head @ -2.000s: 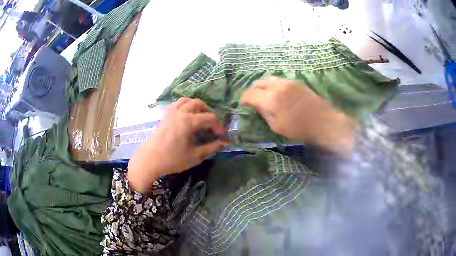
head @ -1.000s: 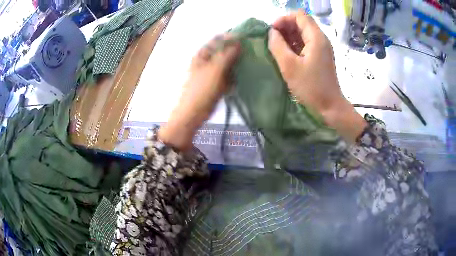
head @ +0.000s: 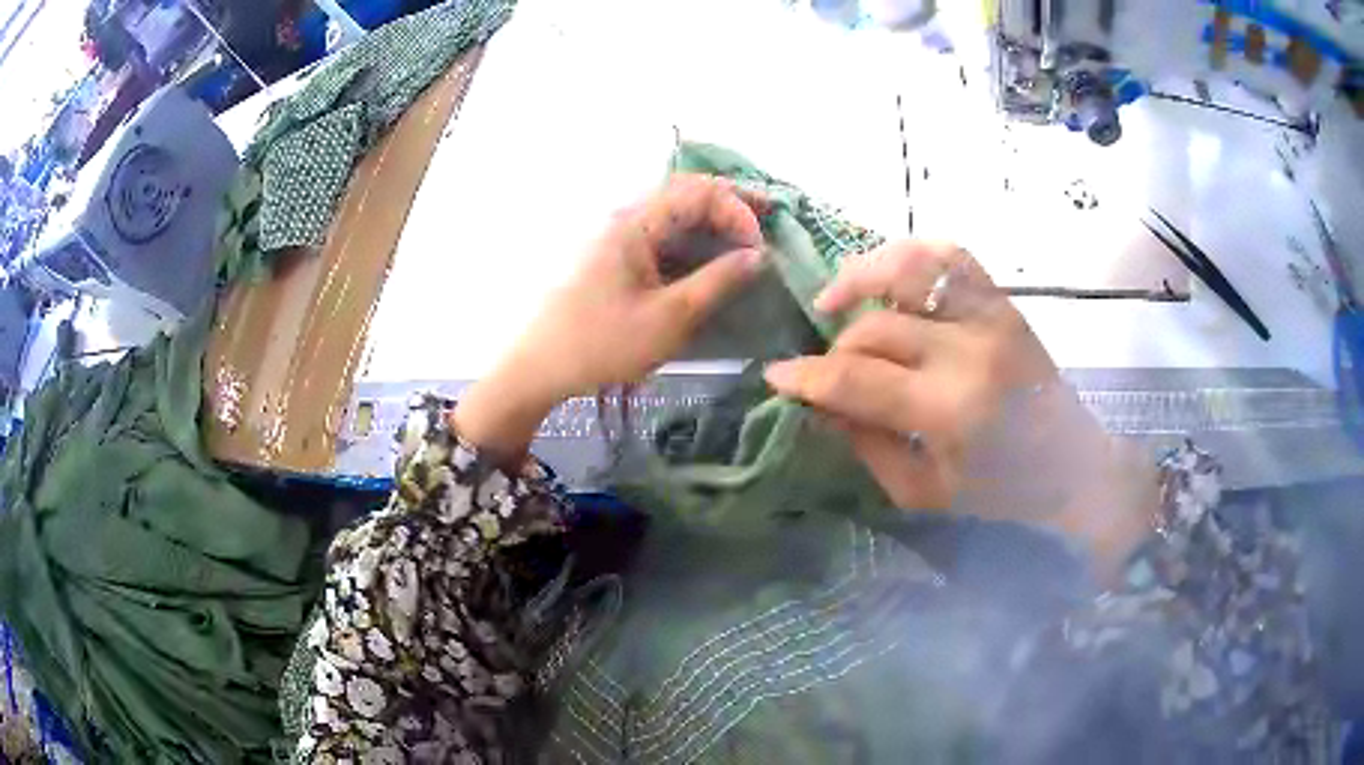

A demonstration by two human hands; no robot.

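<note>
A green garment piece hangs between my hands over the table's front edge, its lower part above my lap. Pale stitching rows show near its top. My left hand pinches its upper edge with thumb and fingers. My right hand, with a ring on one finger, holds the cloth's right side, lower down. Part of the cloth is hidden behind the fingers. A second green piece with pale shirring rows lies across my lap.
Black tweezers lie at the right. The sewing machine's needle area is at the upper right. A brown board with checked green panels and a dark green heap are at the left. A marked rule runs along the front edge.
The piece lay spread on the table, was lifted high in both hands, and is now lower and nearer me. My right hand has moved down the cloth.
</note>
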